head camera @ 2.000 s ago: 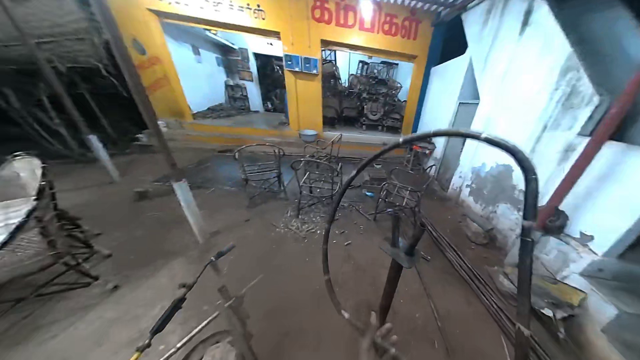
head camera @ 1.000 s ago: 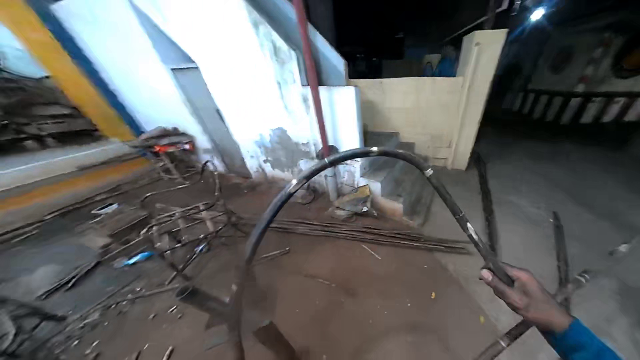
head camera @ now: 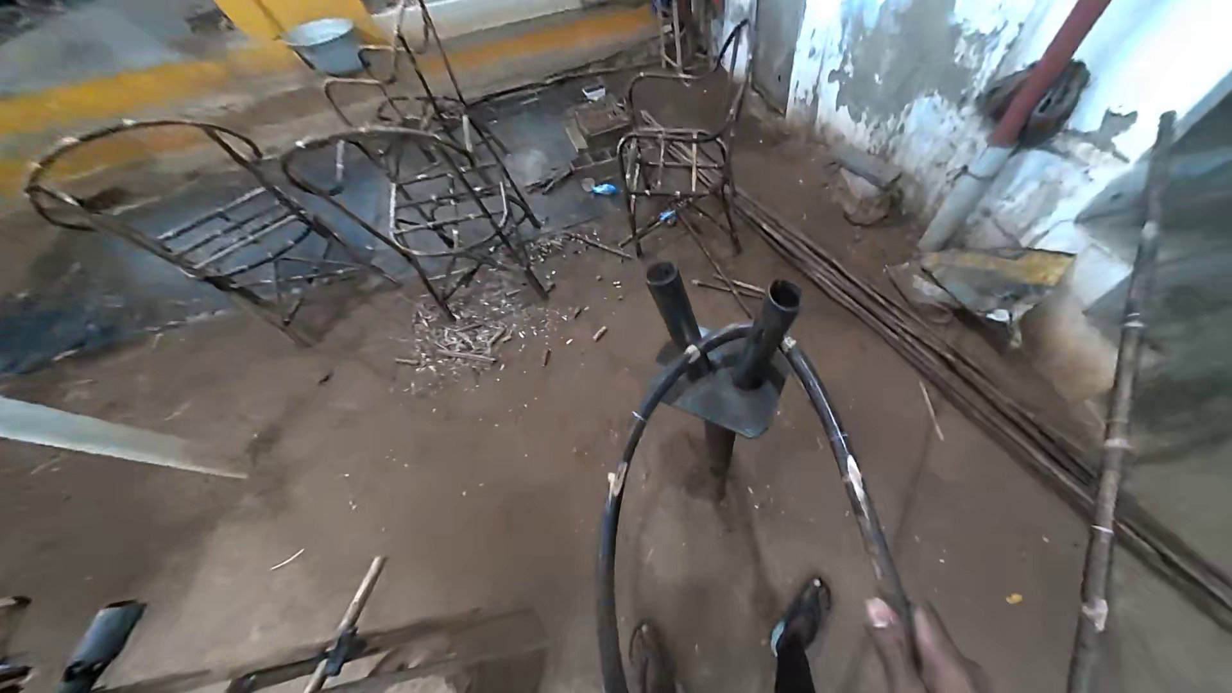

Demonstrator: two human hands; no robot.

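Observation:
My right hand (head camera: 919,650), at the bottom right, is closed around one leg of a bent cane pole (head camera: 626,472), dark with pale patches at its nodes. The pole's curved top lies between two upright metal tubes of a bending stand (head camera: 722,390), which has a flat plate on a single post. The other leg of the pole runs down past the lower edge of the view. My left hand is out of view.
Cane chair frames (head camera: 433,192) stand ahead beside scattered offcuts (head camera: 462,332). Long canes (head camera: 866,318) lie along the right, and another pole (head camera: 1116,423) slants at the far right. A grey tub (head camera: 327,46) is at the upper left. Metal pipe (head camera: 101,645) and a crossed stick (head camera: 351,616) are at lower left.
The bent pole's curve has come down between the tubes of the stand; one second ago it arched in the air. My right hand still grips it. The view has turned left and downward.

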